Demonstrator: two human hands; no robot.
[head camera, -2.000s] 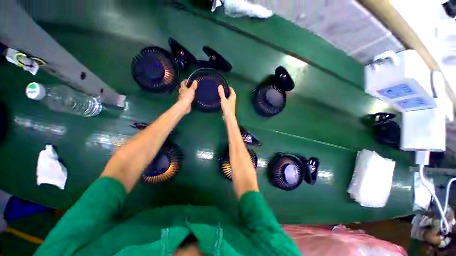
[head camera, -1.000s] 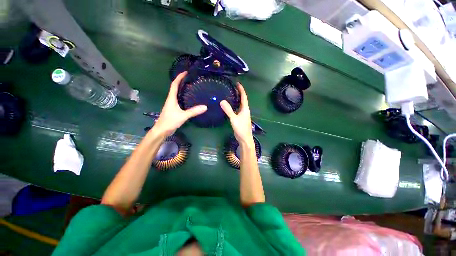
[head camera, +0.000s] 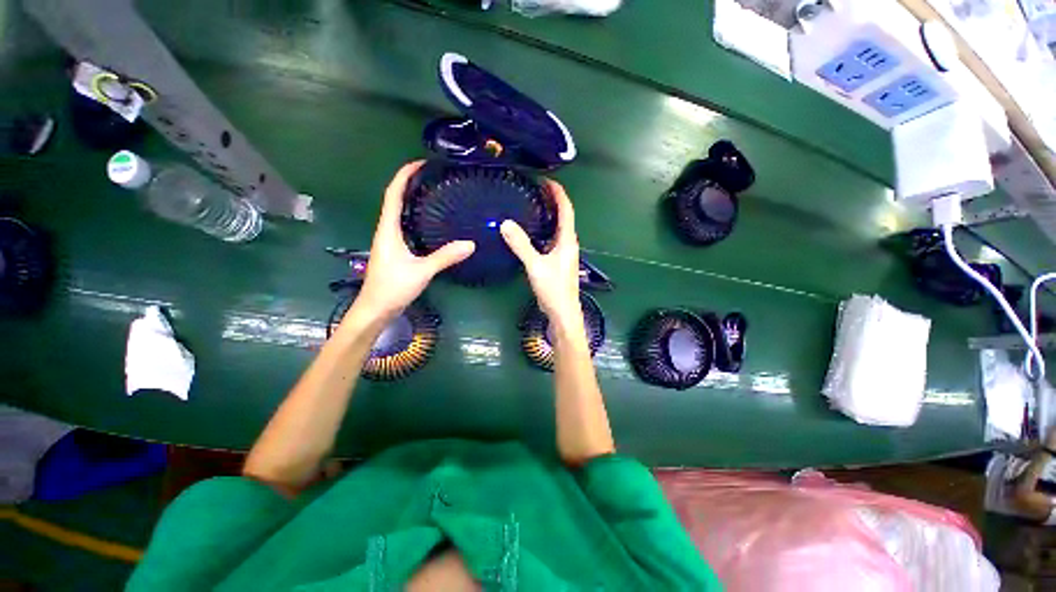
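Note:
A black clip fan (head camera: 481, 208) is held by its round ribbed head, with its clip base (head camera: 504, 110) pointing away from me. A small blue light shows on the head. My left hand (head camera: 405, 249) grips the head's left side, thumb on its near face. My right hand (head camera: 544, 254) grips the right side the same way. Two fans with copper-orange slots, a left one (head camera: 400, 345) and a right one (head camera: 544, 335), lie nearer me, partly hidden by my forearms. Another fan (head camera: 672, 347) lies to their right, and one (head camera: 704, 208) lies farther back.
A clear bottle (head camera: 203, 202) lies at left beside a grey metal upright (head camera: 185, 104). A white scrap (head camera: 158, 356) is nearer. A white stack (head camera: 877, 361) lies at right, below a socket box (head camera: 874, 75) with a cable. A pink bag (head camera: 787, 532) bulges below the bench.
My hands first held a fan farther back, then drew it nearer and larger in view. The fan that showed behind it one second ago no longer shows there. The far-right fan now appears farther right.

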